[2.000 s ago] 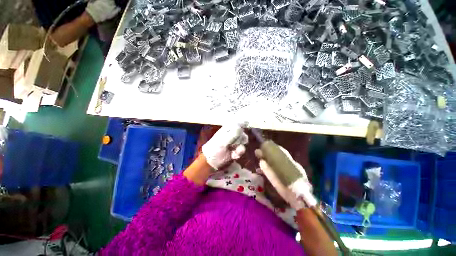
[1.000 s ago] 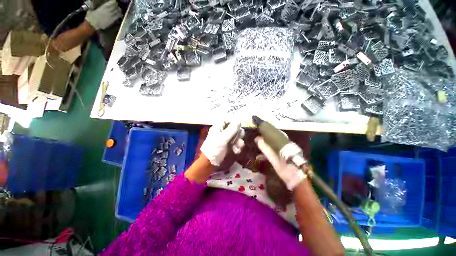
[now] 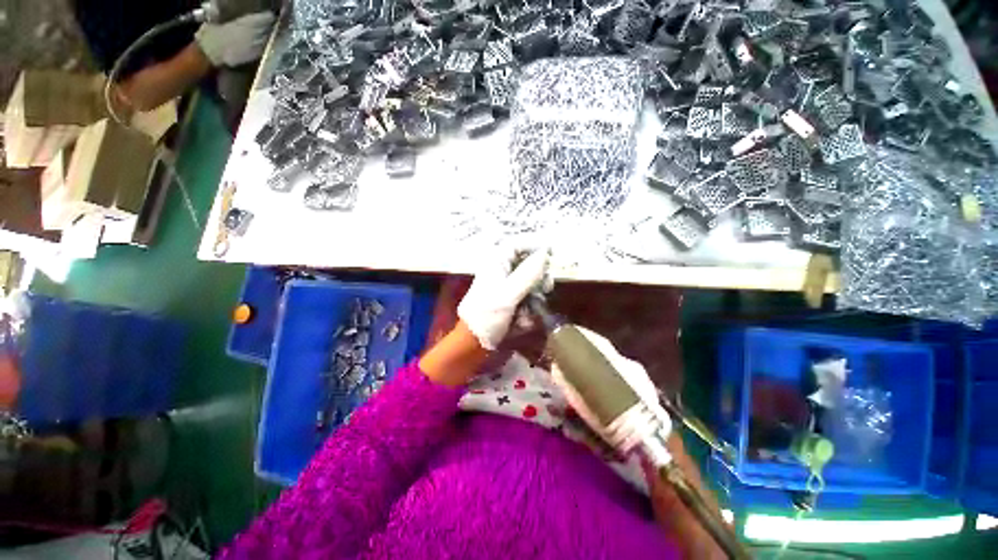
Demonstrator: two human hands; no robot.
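My right hand (image 3: pixel 627 396), in a white knit glove, is closed around the olive-brown pneumatic screwdriver (image 3: pixel 592 370). The tool's dark nose points up and left and meets the fingers of my left hand (image 3: pixel 502 298). My gloved left hand is curled at the table's front edge; what it may hold is hidden or too small to tell. A clear plastic bag of silver screws (image 3: pixel 577 133) lies at the front of the heap of dark metal brackets (image 3: pixel 755 170). Thin loose screws (image 3: pixel 478 214) lie near the table edge.
A second screw bag (image 3: pixel 904 243) lies on the table's right corner. Below are a left blue bin (image 3: pixel 276 407) with dark parts and a right blue bin (image 3: pixel 837 485) with a clear bag and yellow-green item. Cardboard boxes (image 3: pixel 107 175) and another person's gloved hand (image 3: pixel 235 39) are at left.
My right hand has brought the tool back down and left, so its nose is again at my left fingers. My left hand has moved slightly up and right.
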